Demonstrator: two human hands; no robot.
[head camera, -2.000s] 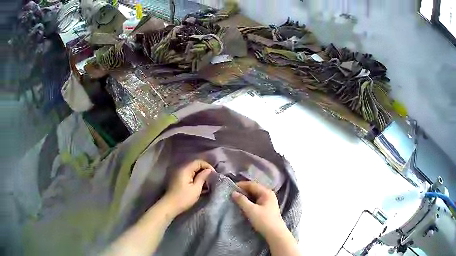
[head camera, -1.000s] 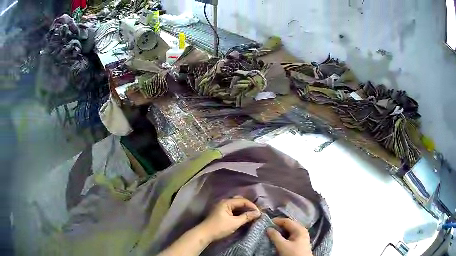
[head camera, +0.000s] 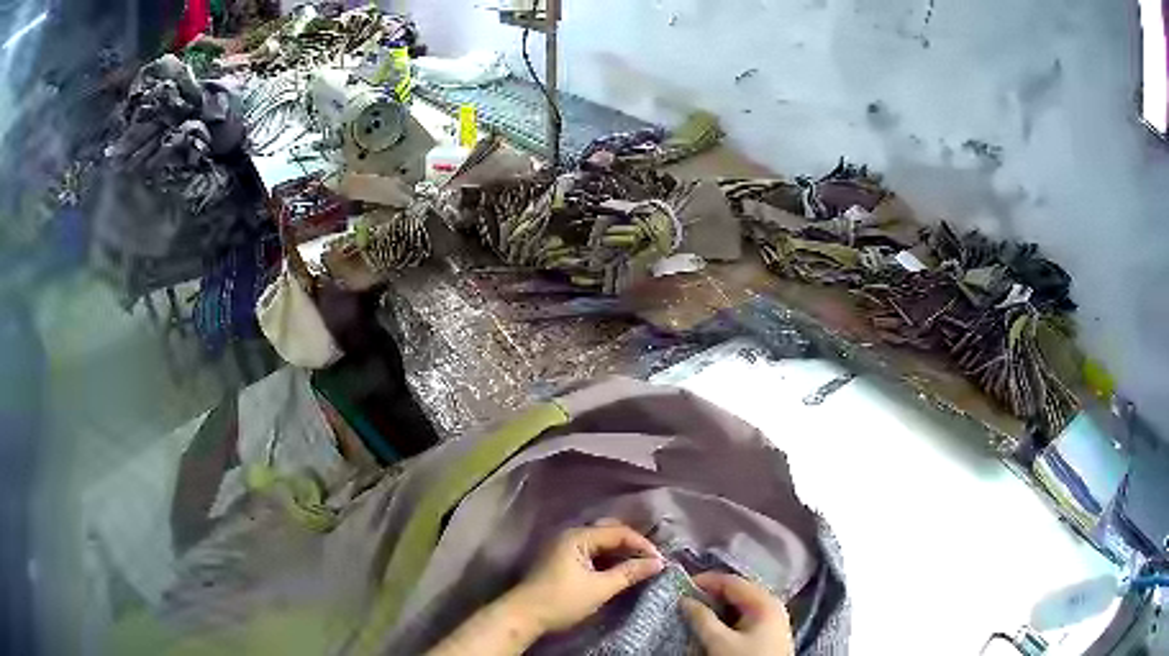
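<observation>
A large grey-mauve garment panel (head camera: 615, 442) lies bunched in front of me, with an olive strip (head camera: 468, 481) running along its left part. A dark ribbed panel (head camera: 641, 628) hangs below my fingers. My left hand (head camera: 592, 577) pinches the cloth edge between thumb and fingers. My right hand (head camera: 733, 618) pinches the same edge just to the right, cut off by the bottom of the picture. The hands are close together. The exact layers between the fingertips are too small to tell.
The white table (head camera: 897, 513) lies right of the cloth. Part of the sewing machine (head camera: 1083, 600) shows at the lower right corner. Cut piece bundles (head camera: 603, 231) are heaped behind, beside clear plastic (head camera: 474, 346). Another machine head (head camera: 372, 122) stands at the far left.
The view has tilted up and turned left, so the hands and cloth sit lower and further right. Both hands still pinch the cloth edge.
</observation>
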